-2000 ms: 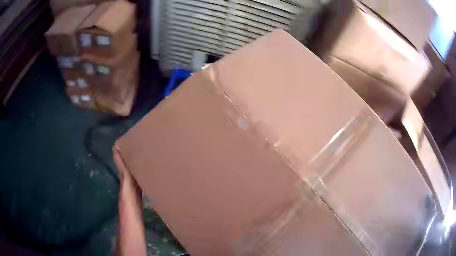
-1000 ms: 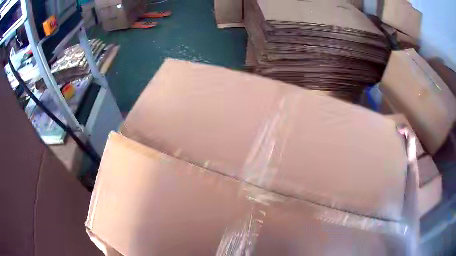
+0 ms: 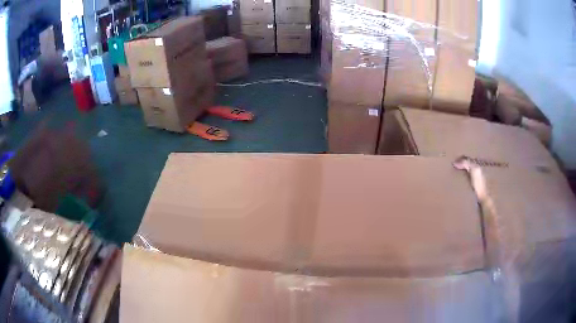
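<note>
A large brown carton (image 3: 309, 214) fills the lower middle of the head view, its near panel (image 3: 316, 303) running down out of the picture. A tape strip crosses its near edge. My right hand (image 3: 466, 165) is at the carton's far right corner, fingers bent over the edge, with the forearm along its right side. My left hand is not in view. The carton's underside is hidden.
A big carton (image 3: 486, 139) stands close at the right. Film-wrapped stacked cartons (image 3: 404, 69) stand ahead. Stacked cartons (image 3: 183, 76) stand ahead left, beside orange forks (image 3: 211, 129) on the green floor. Sheets with round white shapes (image 3: 44, 243) lie at near left.
The view has swung from flat cardboard stacks to wrapped carton stacks, and the held carton has moved with me. It now sits squarer and lower in view, with my right hand visible.
</note>
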